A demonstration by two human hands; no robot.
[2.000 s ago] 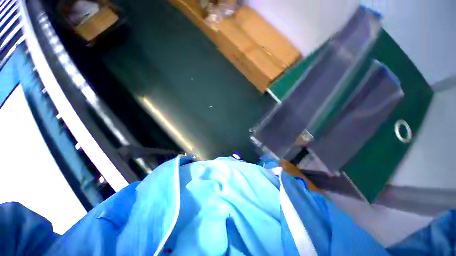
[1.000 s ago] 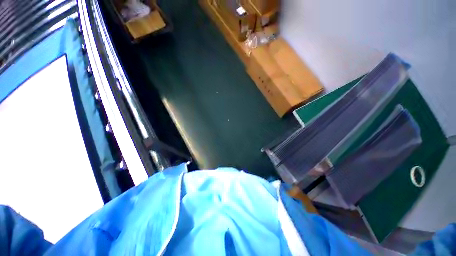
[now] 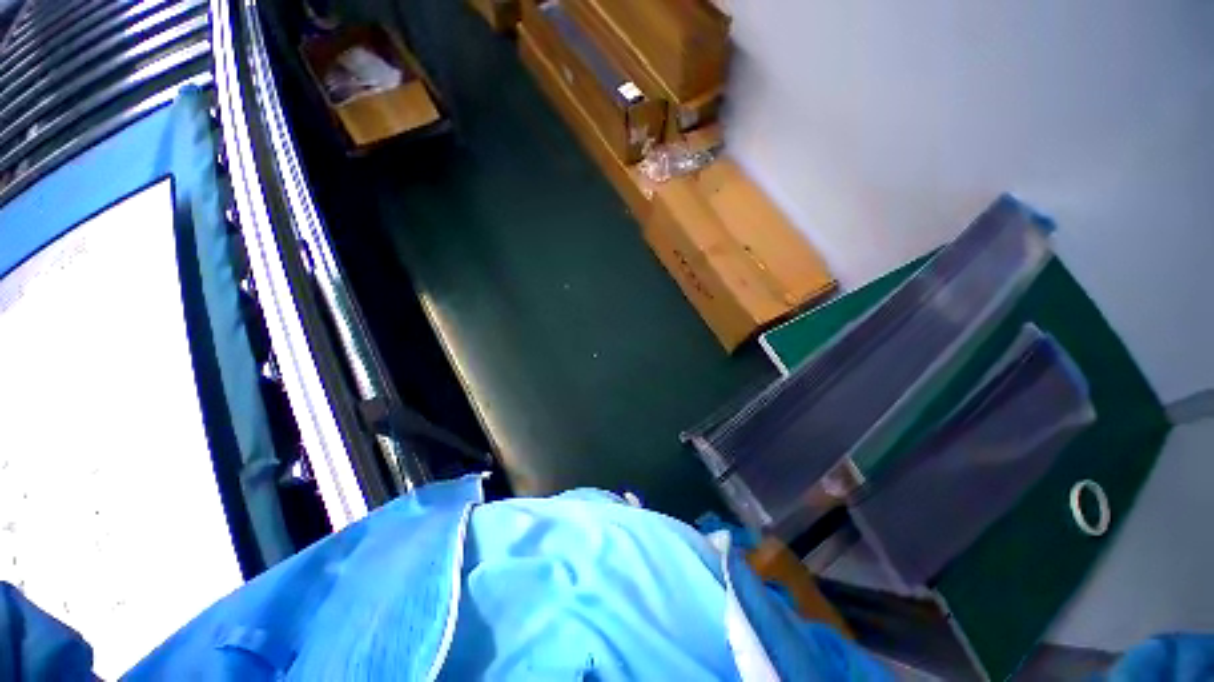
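Note:
A white panel with a thin dark edge lies on a blue padded carrier at the left. Small grey marks show on its face. Grey-purple strip stock lies in two bands over a green board at the right. Neither of my hands is in the picture. Only blue sleeve parts show at the bottom left and bottom right corners.
A silver conveyor rail runs beside the carrier, with rollers at the upper left. Cardboard boxes stand along the wall; an open box sits on the dark green floor. A pale ring lies on the green board.
The view has turned and shifted, so more of the rollers, panel and boxes shows than two seconds ago. The sleeves stay at the lower corners. No object has visibly been moved.

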